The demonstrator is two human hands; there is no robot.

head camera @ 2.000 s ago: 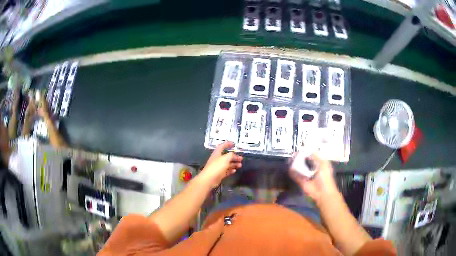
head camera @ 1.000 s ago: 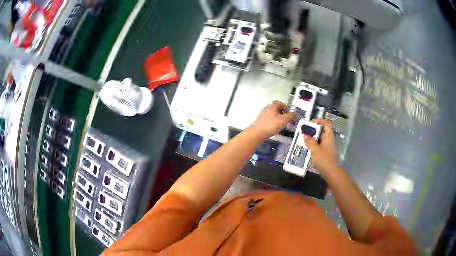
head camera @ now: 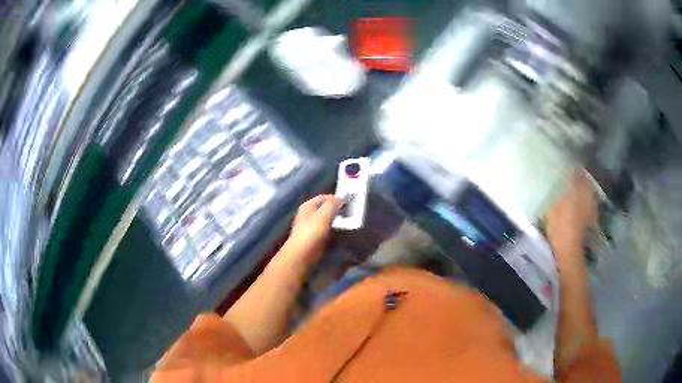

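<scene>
My left hand (head camera: 317,217) is shut on a white phone unit (head camera: 351,193), held by its edge with the dark oval at the top. The phone is between the tray and the machine, above the dark gap. My right hand (head camera: 572,213) is at the right, over the front part of the machine (head camera: 478,127). It is blurred, and I cannot tell whether it holds anything. The blister tray (head camera: 306,166) of phones lies on the belt at the left, strongly blurred.
A white fan (head camera: 318,61) and a flat red bag (head camera: 382,45) are behind the held phone. The pale edge rail (head camera: 105,262) of the green belt runs along the left. More blurred trays (head camera: 158,123) lie beyond it. The machine's dark front panel (head camera: 449,213) faces me.
The view has swung back left towards the tray. My left hand has moved away from the fixture with a phone in it. My right hand, which held a phone, is now apart at the machine.
</scene>
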